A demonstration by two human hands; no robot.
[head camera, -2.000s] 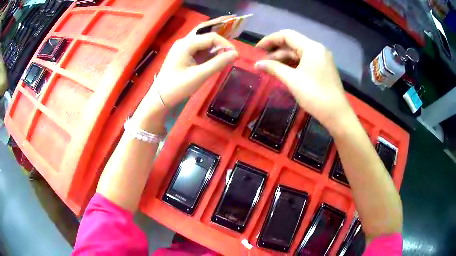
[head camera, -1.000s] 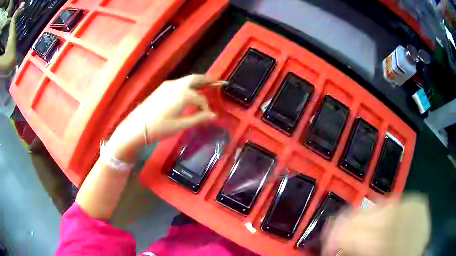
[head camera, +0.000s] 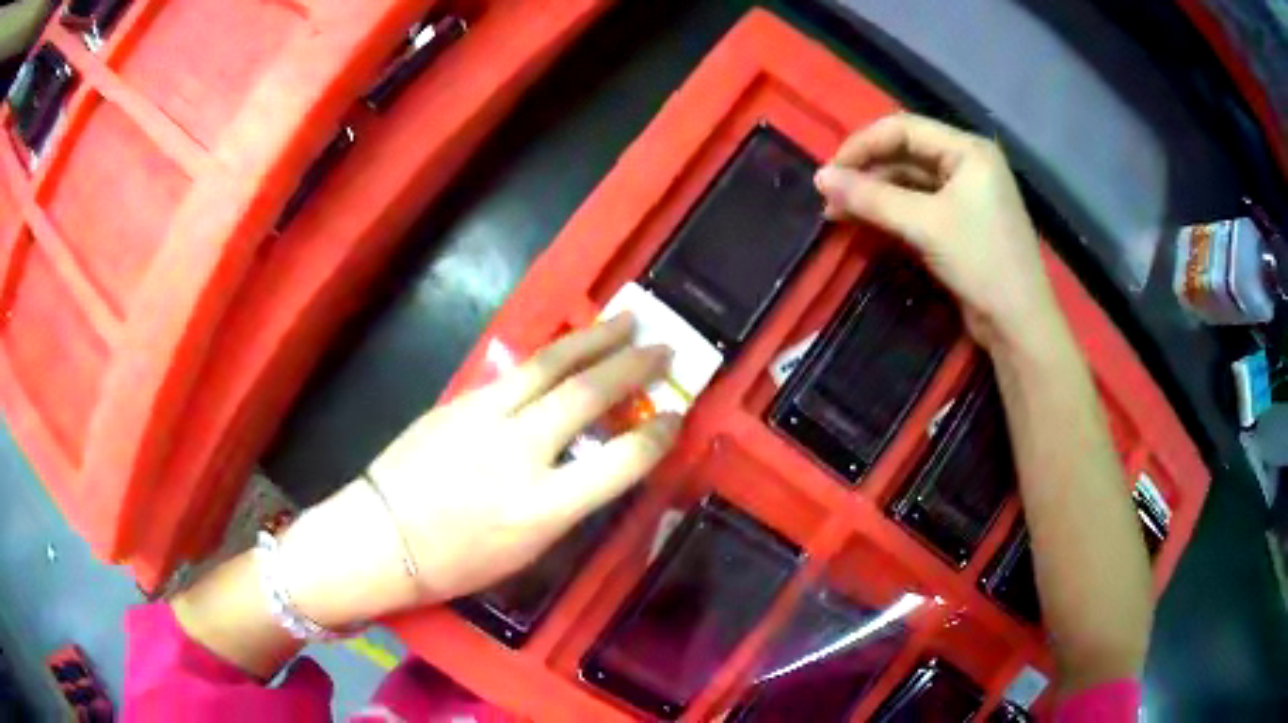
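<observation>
My left hand (head camera: 516,473) holds a white card with orange print (head camera: 664,346) under its fingers, flat against the lower end of a dark phone (head camera: 744,233). This phone lies in the upper left pocket of the red-orange foam tray (head camera: 622,226). My right hand (head camera: 918,212) has thumb and forefinger pinched together at the phone's upper right corner. Any clear film between them cannot be made out. More dark phones, one of them beside it (head camera: 873,370) and one below (head camera: 692,607), lie in other pockets. Clear film with a bright glare streak (head camera: 848,636) shows over the lower pockets.
Neighbouring foam trays (head camera: 184,254) stand at left, with a few phones. A white bottle with an orange label (head camera: 1222,271) and a teal-blue piece (head camera: 1251,389) are at the right. A pale translucent sheet (head camera: 1038,92) lies behind the tray.
The view is closer to the tray. My left hand has moved down to the phone's lower end, with the card now visible under it. My right hand has moved from the lower right to the phone's upper corner.
</observation>
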